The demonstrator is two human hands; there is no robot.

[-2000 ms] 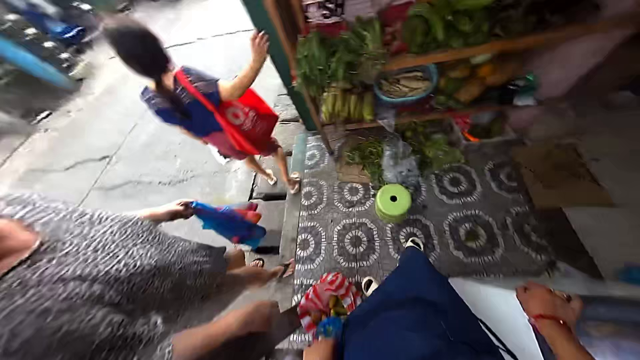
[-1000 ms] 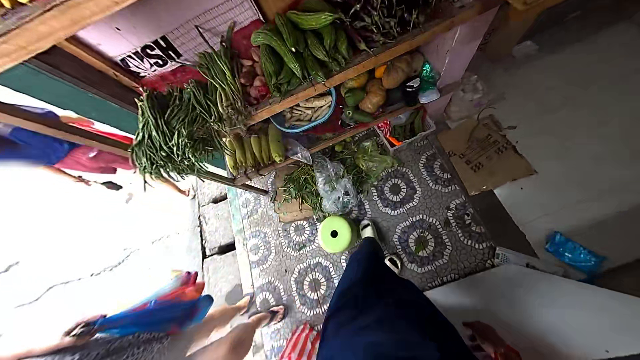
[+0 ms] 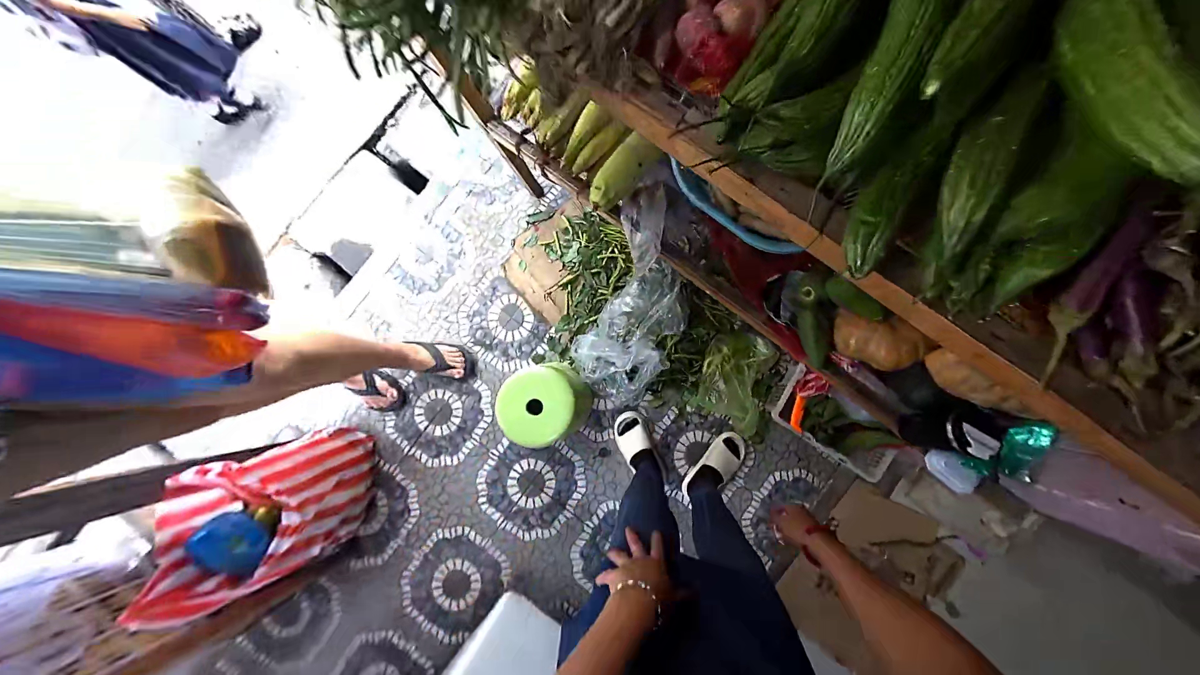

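Note:
My left hand (image 3: 639, 574) rests on the thigh of my dark blue trousers (image 3: 727, 600), fingers spread, a beaded bracelet at its wrist. Out to the right of my legs, my right hand (image 3: 795, 525) hangs above the floor with a red band at the wrist; it holds nothing that I can see. Beyond my light slip-on sandals (image 3: 718, 457) stands a round lime-green plastic stool (image 3: 534, 405). A red-and-white striped plastic bag (image 3: 319, 478) lies at the lower left, with a blue bundle (image 3: 228, 543) at its opening.
Wooden shelves (image 3: 900, 300) at the upper right hold gourds (image 3: 984, 159), eggplants (image 3: 1125, 291) and squash (image 3: 881, 340). Leafy greens (image 3: 595, 262) and a clear plastic bag (image 3: 633, 333) lie beneath. Another person's sandaled foot (image 3: 445, 360) is at the left, beside blurred, colourful bags (image 3: 131, 328). Cardboard (image 3: 872, 562) lies at the right.
My left hand now shows on my thigh; a second ago it was out of view. The view has swung, and the striped bag shows more fully. The other person's feet are farther into the tiled area.

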